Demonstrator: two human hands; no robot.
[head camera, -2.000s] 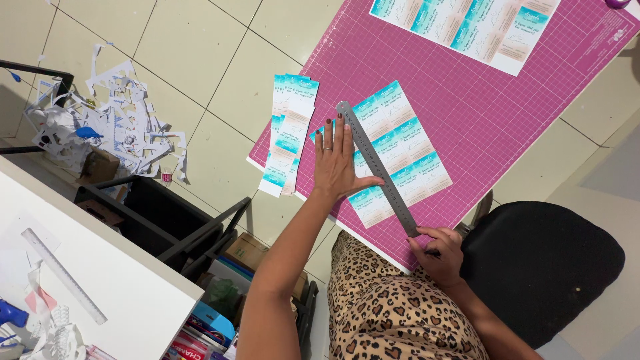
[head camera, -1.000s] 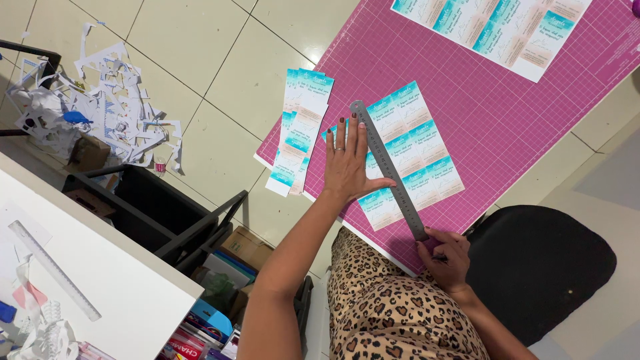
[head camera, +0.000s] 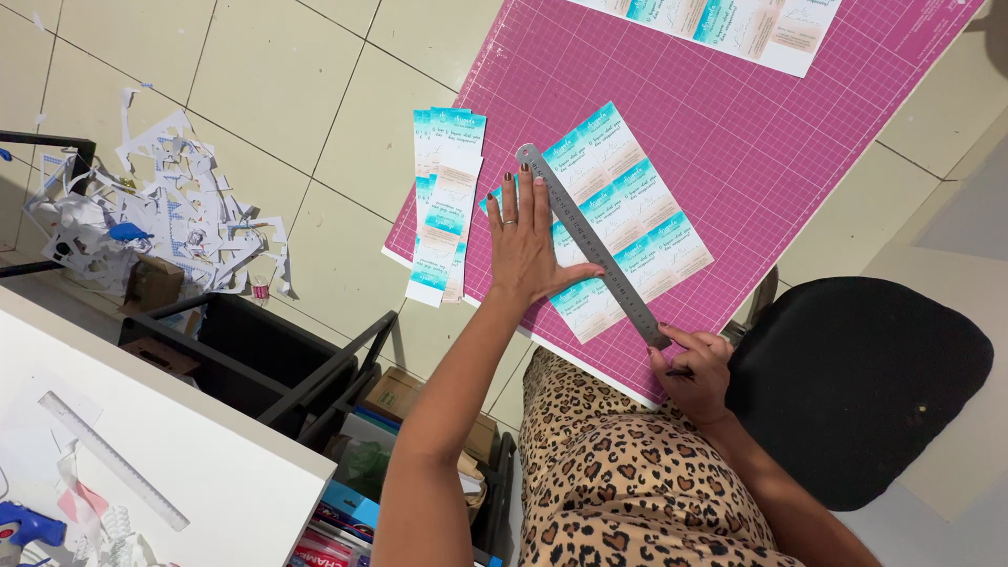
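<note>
A steel ruler (head camera: 594, 244) lies slantwise across a printed card sheet (head camera: 669, 228) on the pink cutting mat (head camera: 543, 79). My left hand (head camera: 524, 244) is flat, fingers spread, pressing on the sheet's left part and the ruler's edge with the thumb. At the ruler's lower end, my right hand (head camera: 697, 374) touches it with thumb and forefinger; a thin dark tool (head camera: 679, 372), kind not clear, is held in its curled fingers. Cut strips of printed cards (head camera: 449, 205) overlap at the mat's left edge.
Another printed sheet (head camera: 756, 31) lies at the mat's far side. A black chair (head camera: 858, 386) stands to the right. Paper scraps (head camera: 173, 205) heap up at the left, beside a black frame (head camera: 260, 378). The white table (head camera: 236, 472) bears a clear ruler (head camera: 114, 461) and a blue glue gun (head camera: 27, 524).
</note>
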